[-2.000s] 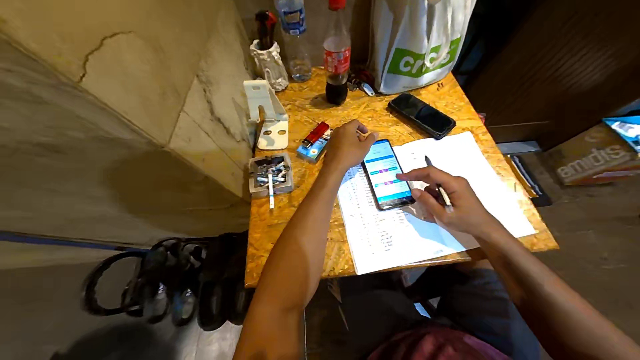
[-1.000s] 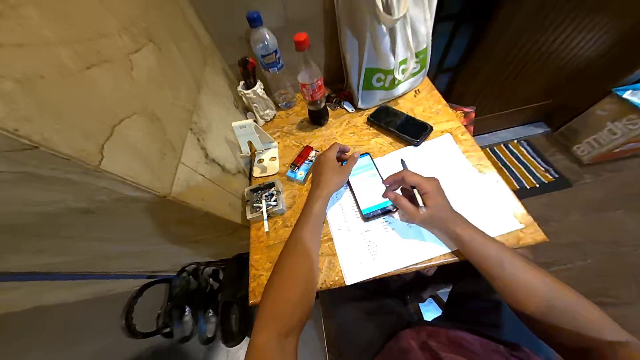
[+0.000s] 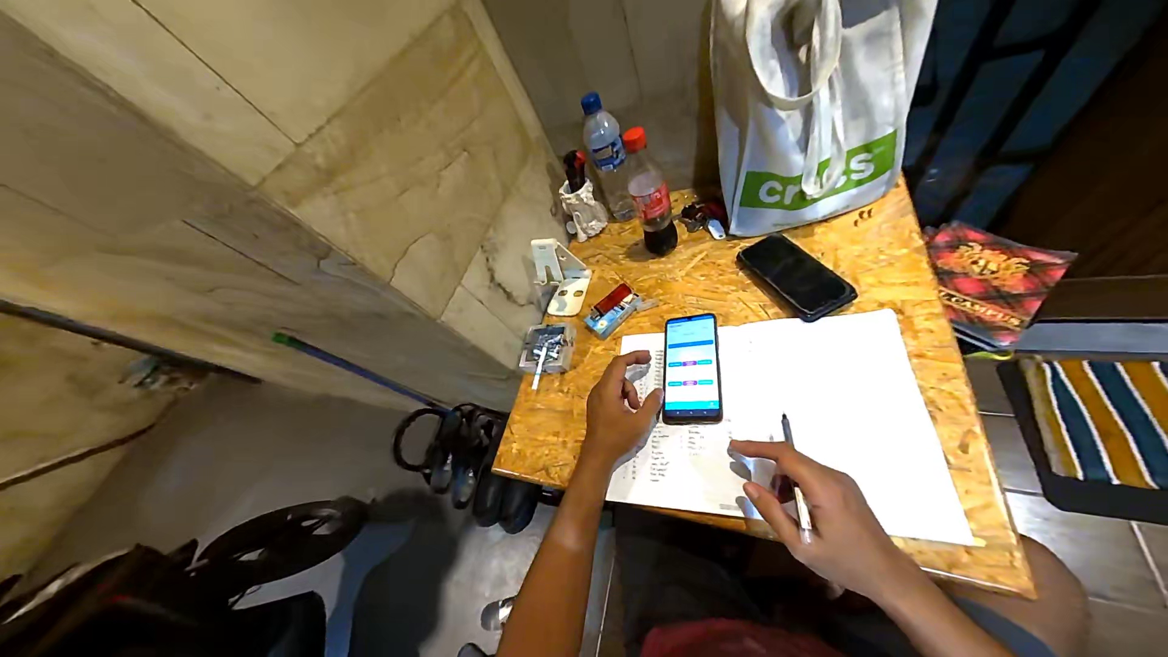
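Note:
A smartphone with a lit screen (image 3: 692,370) lies on an open notebook (image 3: 839,392) whose left page bears handwriting. My left hand (image 3: 622,406) rests on that page beside the phone's left edge, its thumb by the lower corner; it holds nothing. Lower right of the phone, my right hand (image 3: 821,502) is over the notebook with a pen (image 3: 798,488) held among its fingers, tip pointing away from me, index finger and thumb apart. A second phone (image 3: 796,276), its screen dark, lies beyond the notebook's top edge.
On the chipboard table (image 3: 538,438) stand a blue-capped bottle (image 3: 607,151), a red-capped cola bottle (image 3: 650,201), a pen holder (image 3: 582,208) and a white tote bag (image 3: 812,119). An ashtray (image 3: 547,349), a cigarette pack (image 3: 613,312) and keys (image 3: 703,219) lie there too. A tiled wall flanks the left.
My right hand has moved off the phone screen toward the notebook's lower part. My left hand has come down from the phone's upper left to its lower left side. The screen shows different content.

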